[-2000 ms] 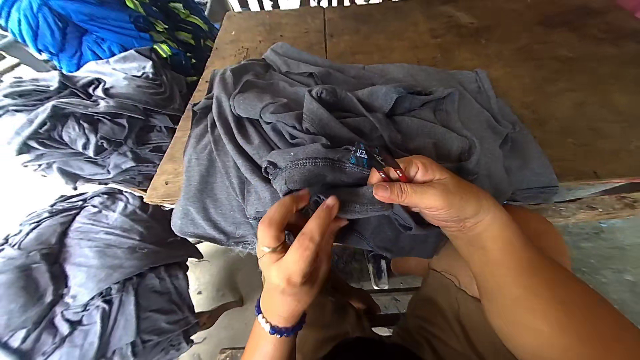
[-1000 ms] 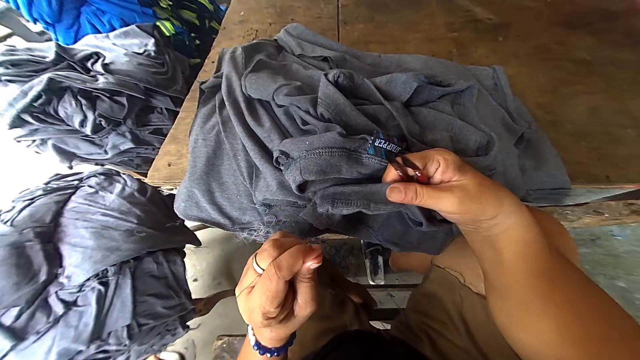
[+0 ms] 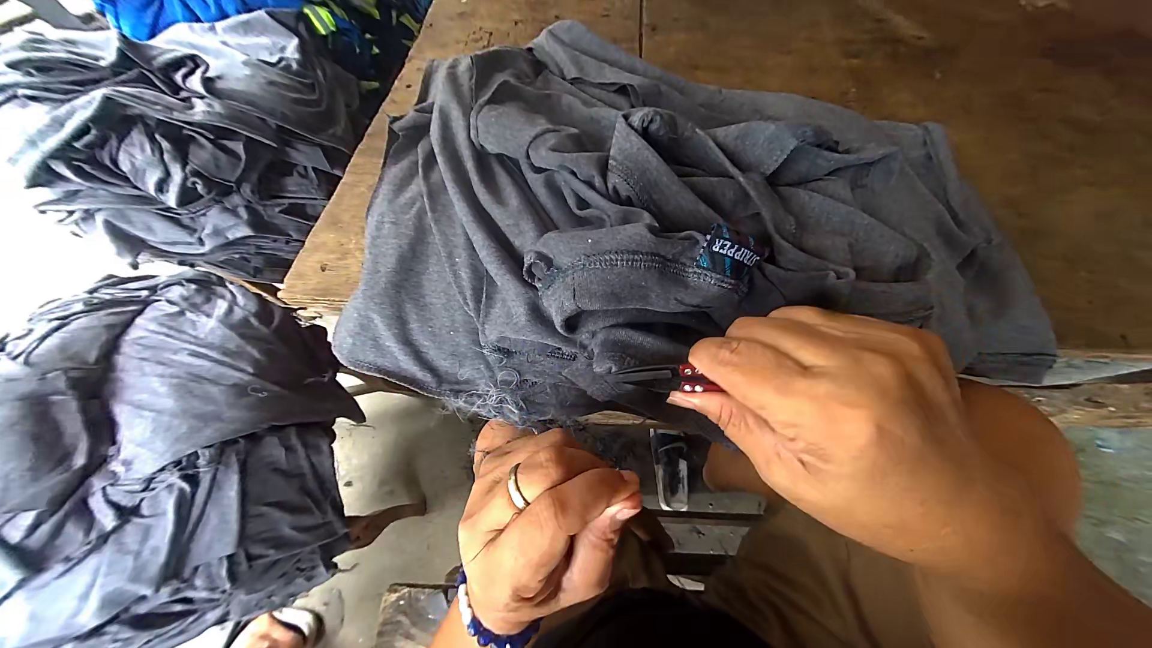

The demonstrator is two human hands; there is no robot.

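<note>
A crumpled dark grey knit garment lies over the front edge of the wooden table, with a small woven label bearing writing at its seam. Between the thumb and fingers of my right hand is a small tool with red handles, its dark narrow blades pointing left at the cloth; it looks like thread snips. My left hand, with a ring and a beaded bracelet, is curled just below the front edge of the garment. Loose thread ends bunch on the cloth right above it; whether its fingers grip any is hidden.
Piles of grey garments stand left of the table, one nearer and one farther. Blue and patterned cloth lies at the top left. The wooden tabletop extends behind and right of the garment. A sandalled foot shows at the lower left.
My left hand has left the garment's seam and closed its fingers near the front edge. My right hand has moved from beside the label down toward the loose threads, still holding the red-handled tool.
</note>
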